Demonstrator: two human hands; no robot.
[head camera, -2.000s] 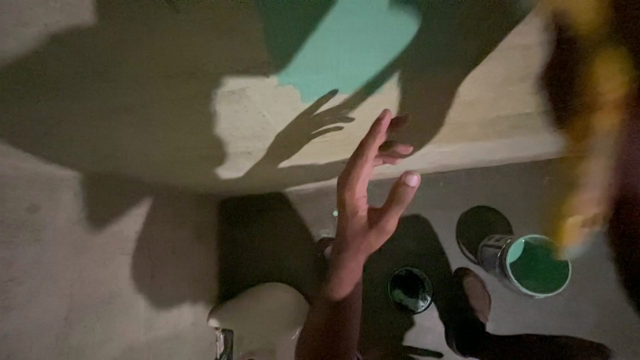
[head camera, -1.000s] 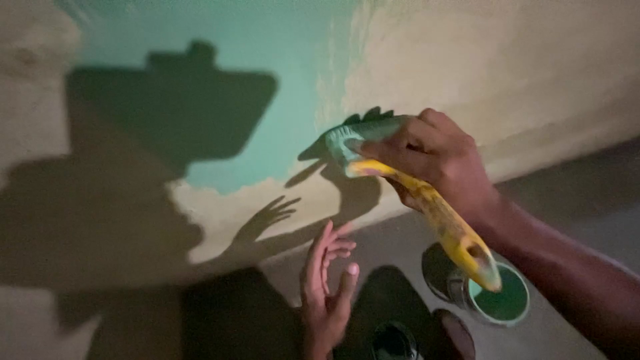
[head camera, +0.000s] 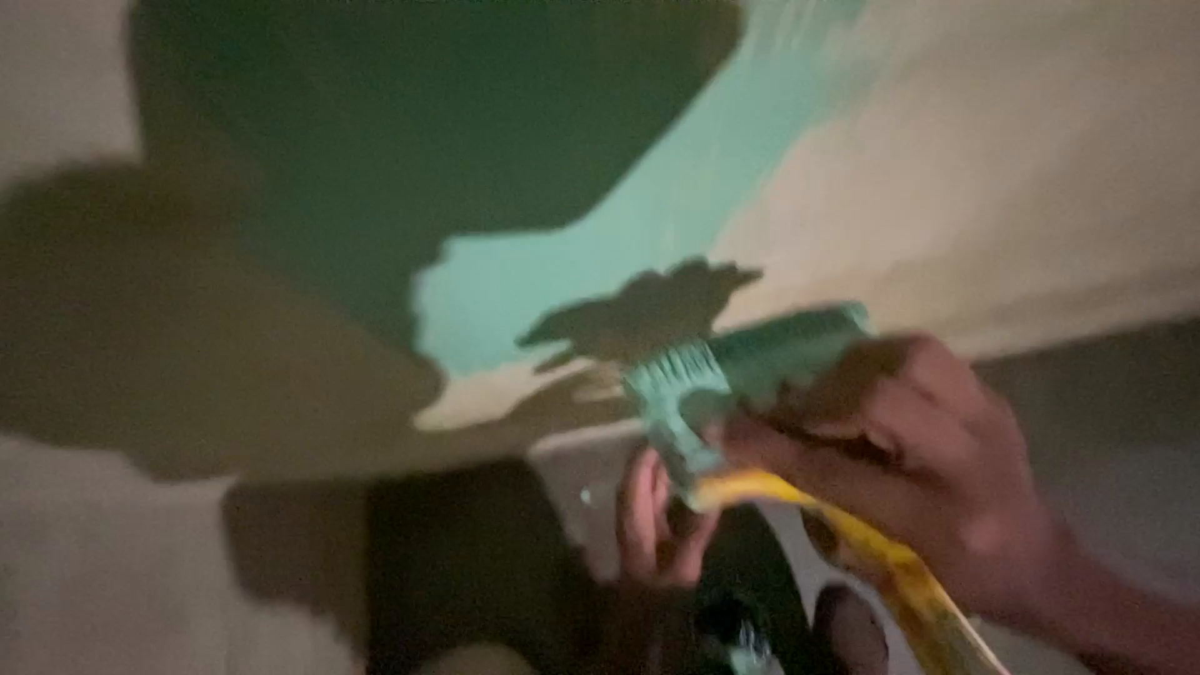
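Observation:
My right hand (head camera: 923, 450) grips a wide paint brush (head camera: 680, 394) with a yellow handle, its head and bristles coated in green paint. The brush is close to the lower part of a pale wall (head camera: 984, 169), beside a patch of green paint (head camera: 600, 253); whether the bristles touch the wall is unclear. Behind and below the brush head, my left hand (head camera: 666, 525) is raised with nothing seen in it, its fingers partly hidden by the brush. Dark shadows cover much of the painted patch.
Below the wall lies a grey floor (head camera: 1116, 441). A dark, shiny round container (head camera: 736, 628) stands at the bottom, near a foot (head camera: 848, 628). A pale rounded object (head camera: 478, 660) shows at the lower edge. The wall meets the floor along a slanting line.
The brush, a blur at the right two seconds ago, came to the wall by one second ago and is now lower along it. The green paint bucket seen earlier is out of sight.

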